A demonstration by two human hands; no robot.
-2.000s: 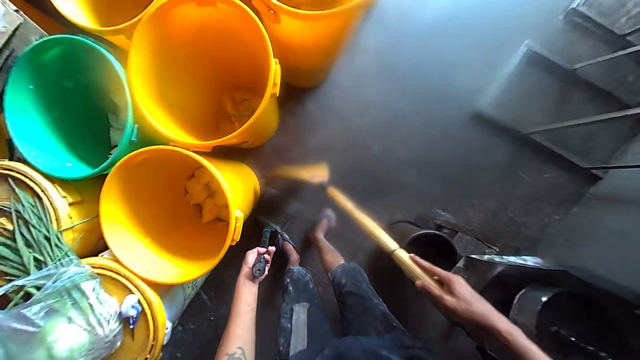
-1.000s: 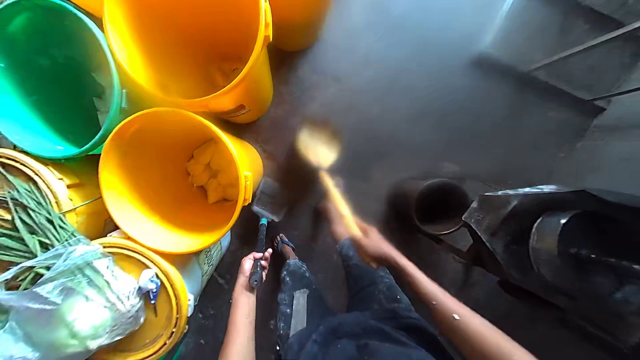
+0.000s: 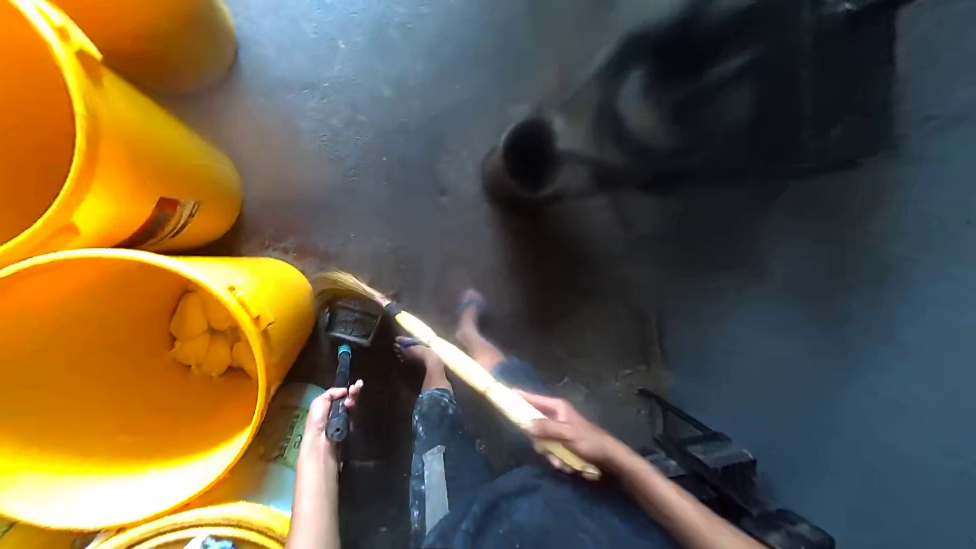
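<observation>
My left hand (image 3: 333, 408) grips the black handle of a dustpan (image 3: 353, 322), whose pan is low by the floor, close to the foot of a yellow bucket. In my right hand (image 3: 560, 431) is the pale wooden handle of a broom (image 3: 473, 370). The broom slants up and left, and its straw bristles (image 3: 343, 284) lie at the upper edge of the dustpan. Whether they touch the pan, I cannot tell. My two feet in sandals show just right of the dustpan.
A large yellow bucket (image 3: 286, 305) with pale lumps (image 3: 210, 339) inside lies nearest on the left, another yellow bucket (image 3: 175, 191) beyond it. A yellow lid (image 3: 244, 518) is at the bottom left. A dark round-mouthed container (image 3: 530, 156) and blurred dark equipment (image 3: 686, 99) stand upper right.
The broom's bristles have come over to the dustpan; one second ago they were farther up and right of it. The view has shifted to the right.
</observation>
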